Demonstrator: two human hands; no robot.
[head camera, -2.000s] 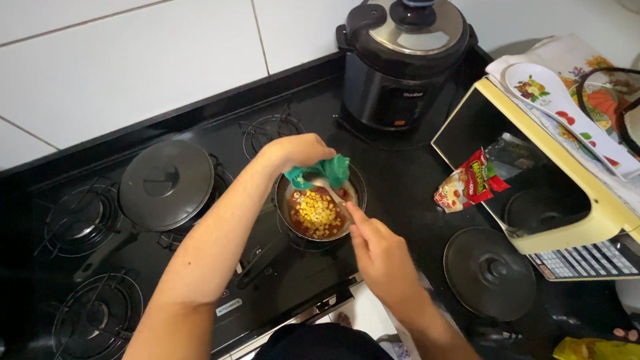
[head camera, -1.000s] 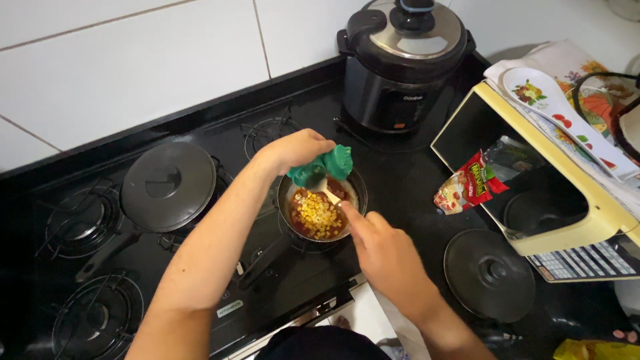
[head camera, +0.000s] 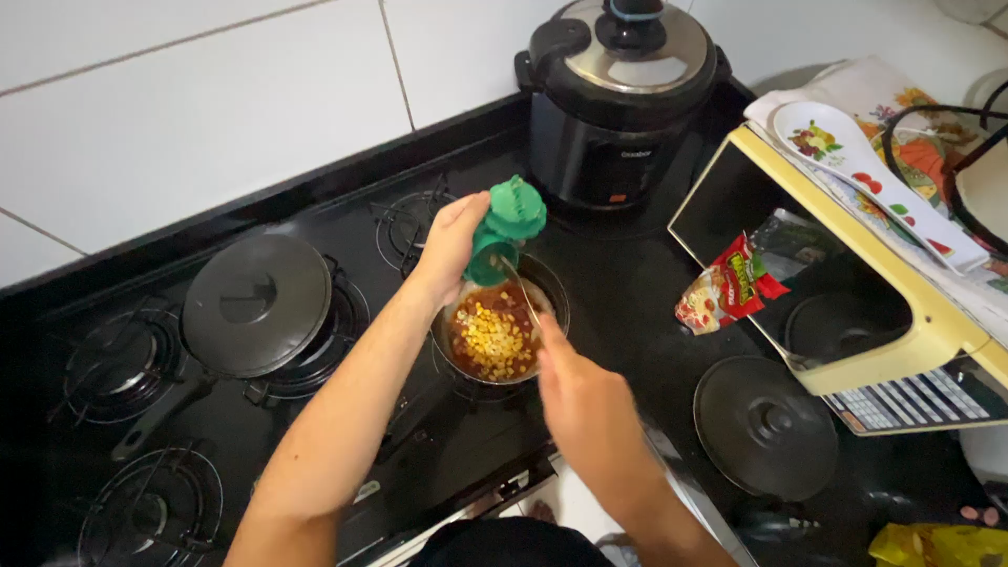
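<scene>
My left hand (head camera: 453, 244) grips a green plastic container (head camera: 490, 258) with its scalloped lid (head camera: 517, 206) flipped back, tilted over a small pan. In my right hand (head camera: 579, 386) is a thin-handled metal utensil (head camera: 526, 295), its far end at the container's mouth. Below both, on a burner, the pan (head camera: 500, 382) holds red sauce (head camera: 504, 303) topped with yellow corn kernels (head camera: 494, 339) and a pale heap. What lies inside the container is hidden.
Left on the stove sits a lidded dark pan (head camera: 256, 303). An electric pressure cooker (head camera: 622, 134) stands behind. To the right are a red food pouch (head camera: 728, 287), a black lid (head camera: 764, 425) and a yellow microwave (head camera: 866, 339) bearing a floral spoon rest (head camera: 827, 142).
The green container and my left hand have turned, so its flipped lid and open mouth now show more plainly. The utensil has shifted from over the pan's contents to the container's mouth.
</scene>
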